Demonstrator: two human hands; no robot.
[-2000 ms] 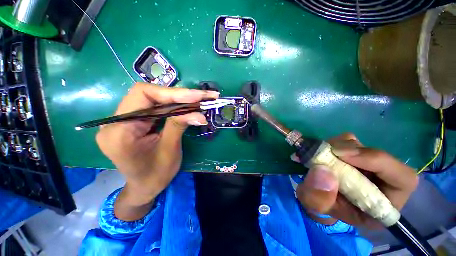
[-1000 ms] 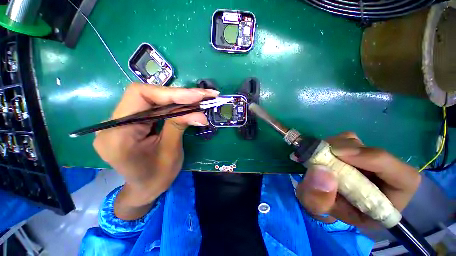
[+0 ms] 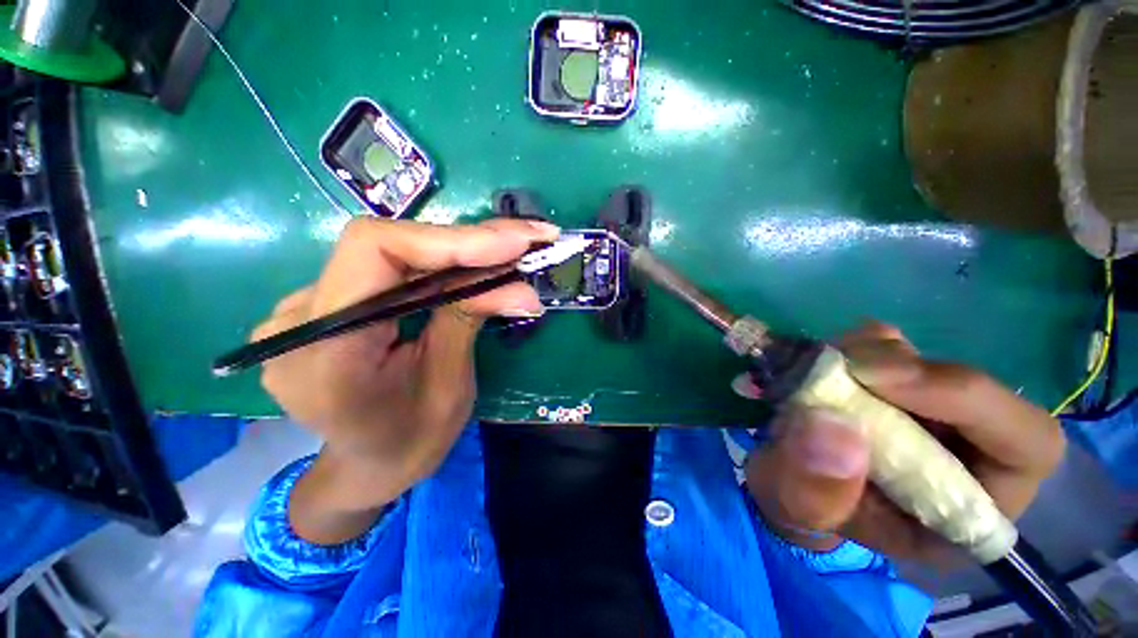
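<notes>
My left hand [image 3: 387,324] is shut on dark tweezers [image 3: 362,327], whose pale tips reach over the upper part of a watch housing [image 3: 568,280]. The silver-rimmed housing, with a green patch inside, sits in the black fixture [image 3: 624,305] near the bench's front edge; my left fingers cover its left side. My right hand [image 3: 892,449] is shut on the soldering iron [image 3: 905,455] by its cream handle. The iron's tip is at the housing's upper right corner; whether it touches is too small to tell.
Two more housings lie beyond, one upper middle [image 3: 583,71] and one tilted at upper left [image 3: 377,158]. A component tray [image 3: 106,324] stands left, a solder spool [image 3: 75,52] with solder wire [image 3: 268,112] upper left. A brown cylinder [image 3: 986,137] and fan guard [image 3: 942,15] are upper right. Small bits [image 3: 564,413] lie at the front edge.
My left hand and the tweezers have shifted slightly right, and the tweezers' rear end has dropped lower in view. My right hand and the iron have shifted slightly right.
</notes>
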